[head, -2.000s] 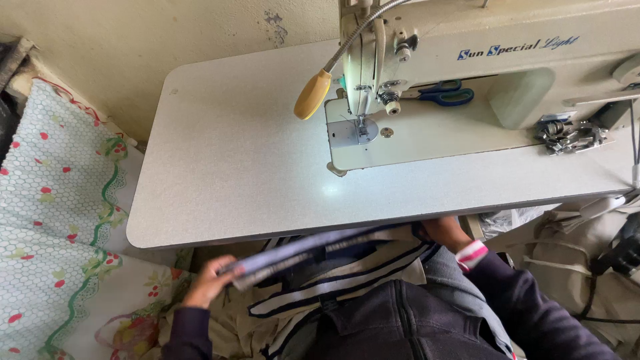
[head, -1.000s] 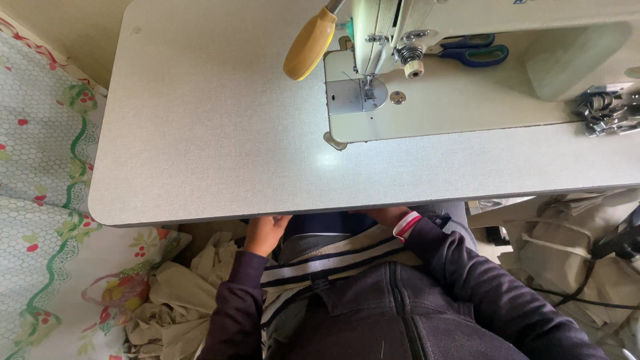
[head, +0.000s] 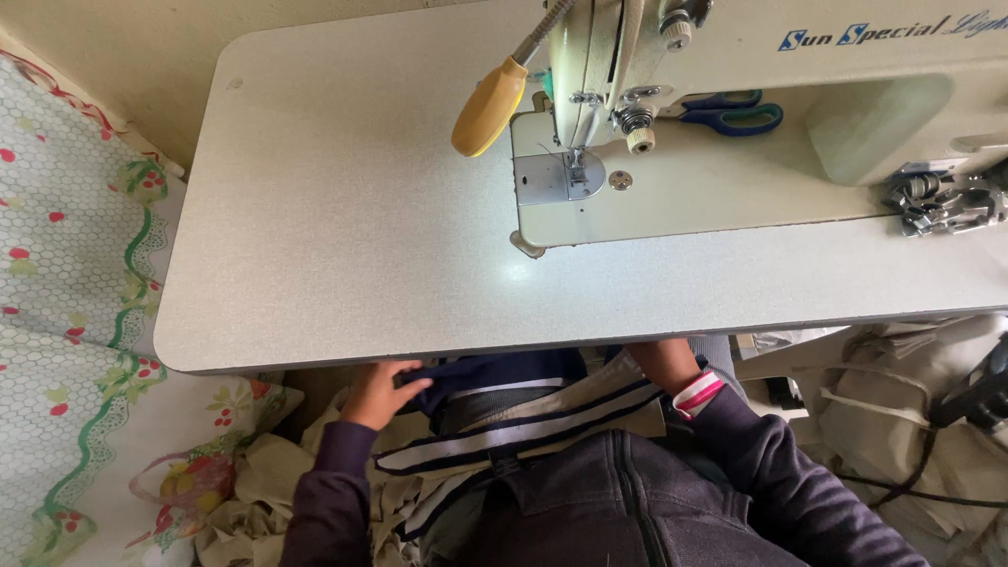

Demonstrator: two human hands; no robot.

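My left hand (head: 383,394) is at the table's front edge, thumb and fingers at the border of a navy cloth (head: 512,370) in my lap; whether it grips the cloth is hard to see. My right hand (head: 665,364) reaches beneath the table edge, its fingers hidden, beside the same cloth. Striped navy, white and beige fabric (head: 520,433) lies across my lap below both hands. Above, on the table, stands a sewing machine (head: 709,47) with its presser foot (head: 577,169) over the metal needle plate (head: 543,179).
Blue-handled scissors (head: 732,118) lie under the machine arm. A yellow-headed gooseneck lamp (head: 488,106) hangs left of the needle. Metal presser feet (head: 941,201) are heaped at right. The tabletop (head: 339,205) overhangs my lap. Beige cloth (head: 256,492) lies low left; a patterned curtain (head: 71,315) hangs left.
Two seconds ago my left hand held a folded striped piece out over my lap; now it is at the table edge by the navy cloth. My right hand has gone further under the edge.
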